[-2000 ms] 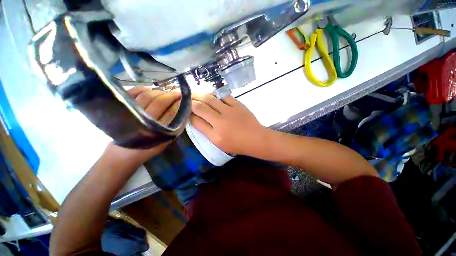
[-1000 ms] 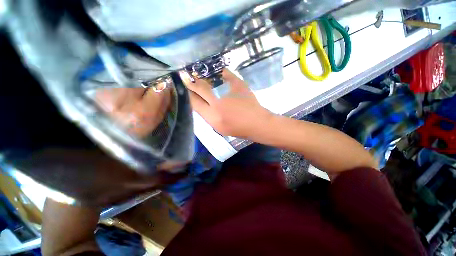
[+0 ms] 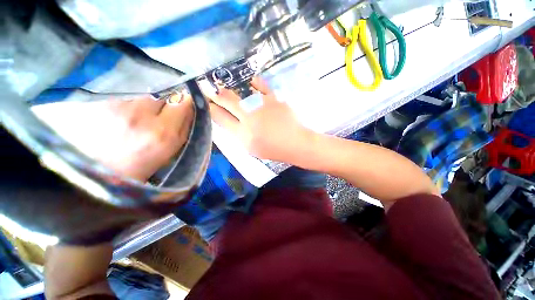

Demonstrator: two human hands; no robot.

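Observation:
The large white sewing machine head with a blue stripe (image 3: 193, 26) crosses the top left, blurred. The shiny presser foot area (image 3: 226, 76) is at the fingertips. My right hand (image 3: 273, 126) lies on the white strip (image 3: 249, 167) with its fingers spread beside the presser foot. My left hand (image 3: 141, 132) lies on the cloth left of the needle area, seen through the dark ring-shaped part of the machine and overexposed. The blue and black plaid piece (image 3: 220, 184) hangs over the table edge towards my lap. The fingertips' contact with the cloth is partly hidden.
Shears with yellow and green loops (image 3: 365, 64) and orange-handled snips (image 3: 339, 33) lie right of the needle. A wooden-handled tool (image 3: 498, 22) is at far right. Plaid work (image 3: 443, 137) and red stools (image 3: 495, 73) are beyond the table edge (image 3: 375, 111). A cardboard box (image 3: 176, 255) is below.
The machine head and its ring look larger and cover more of my left arm, as the view has shifted. More plaid cloth shows than one second ago. My right hand stays by the presser foot.

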